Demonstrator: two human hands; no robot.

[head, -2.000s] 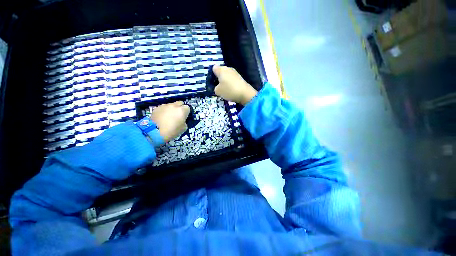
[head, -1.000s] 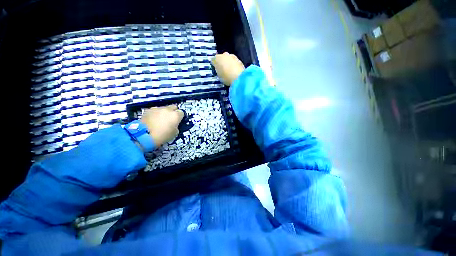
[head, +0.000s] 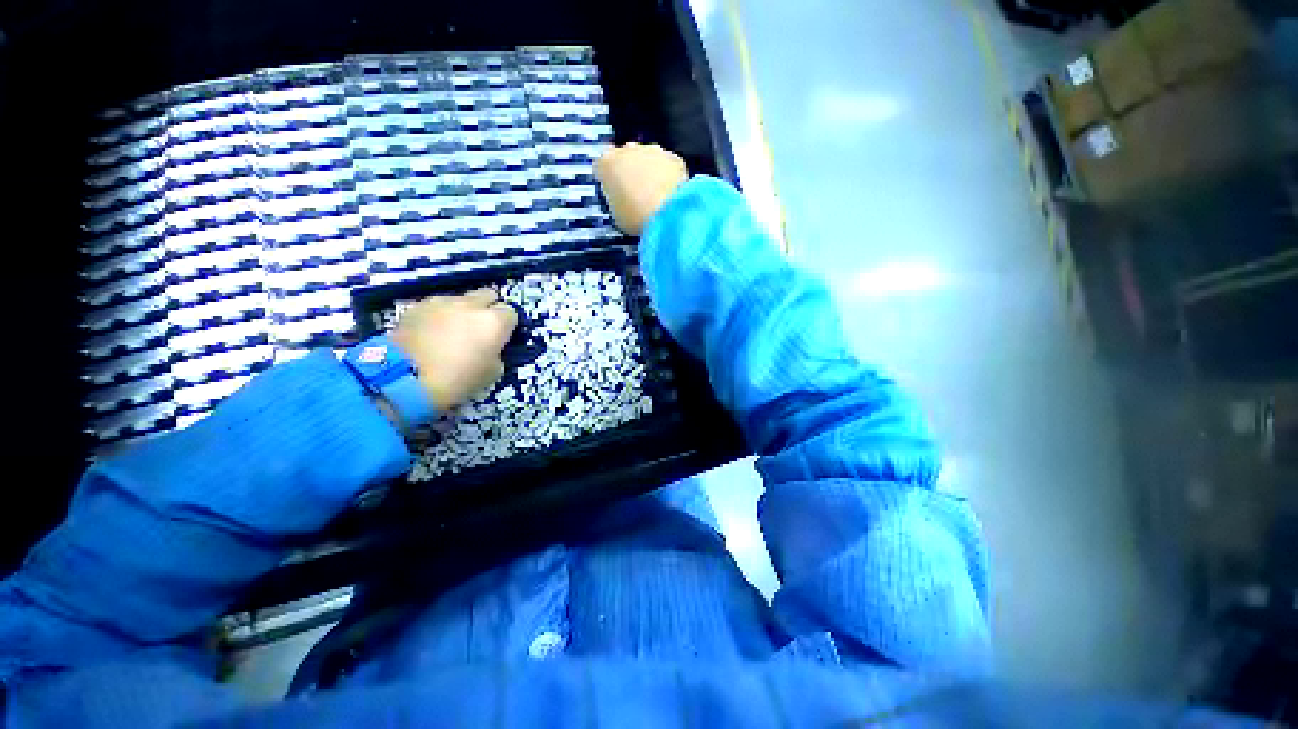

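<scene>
A small black tray [head: 534, 459] with a heap of tiny white-silver components [head: 584, 349] sits on rows of silver-white component strips [head: 441, 171]. My left hand [head: 456, 346], with a blue wrist band, is over the left part of the small tray, its fingers bent and black at the tips against the pieces. My right hand [head: 641, 187] is at the right end of the strips, above the small tray's upper right corner, its fingertips hidden. I cannot tell whether either hand holds a piece.
The large black tray [head: 698, 121] surrounds the strips, with its near rim close to my body. To the right are a shiny grey floor [head: 890, 185] with yellow lines and stacked cardboard cartons [head: 1167, 121]. Dark shapes stand at the far right.
My right hand has moved up and slightly left, from the small tray's upper right corner to the strips' right end. My left hand stays over the loose pieces. The view has shifted slightly.
</scene>
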